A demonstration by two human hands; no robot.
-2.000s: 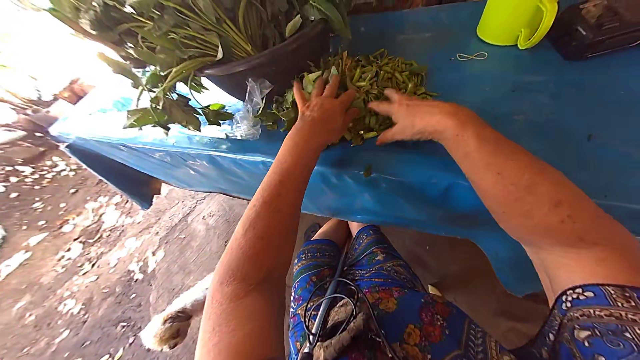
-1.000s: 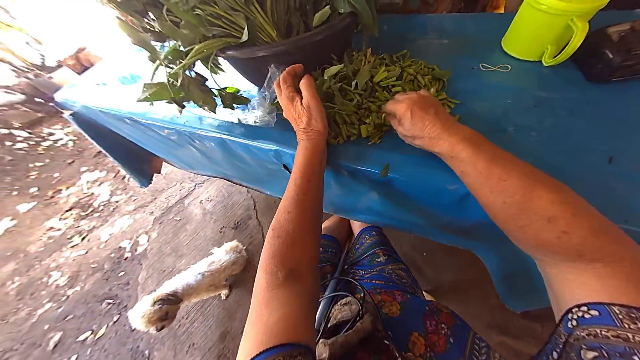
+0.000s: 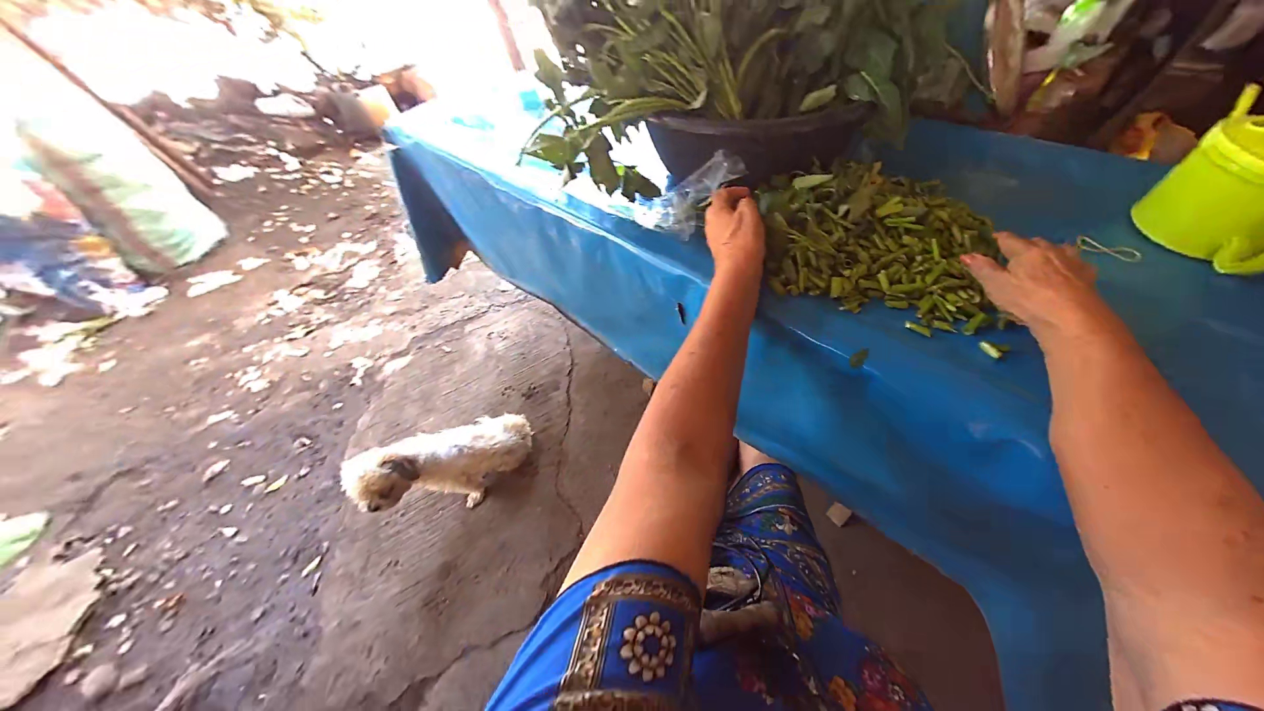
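A loose pile of chopped green stems and leaves [image 3: 889, 242] lies on a table covered in blue plastic sheeting [image 3: 889, 405]. At the pile's left edge is my left hand [image 3: 735, 225], its fingers curled beside a crumpled clear plastic bag [image 3: 691, 197]; whether it grips anything I cannot tell. My right hand [image 3: 1042, 276] rests at the right edge of the pile with its fingers apart and nothing seen in it. Behind the pile stands a dark basin [image 3: 760, 143] filled with long-stemmed leafy greens [image 3: 731, 59].
A lime-green plastic pitcher [image 3: 1200, 202] stands at the right, with a thin loop of string or a rubber band [image 3: 1108, 251] near it. On the ground to the left is a small white dog [image 3: 439, 462]. A pale sack [image 3: 118, 188] stands farther off.
My right hand has opened from a curled shape and moved to the pile's right edge. My left hand has lowered its raised fingers into a curl. The view has swung left.
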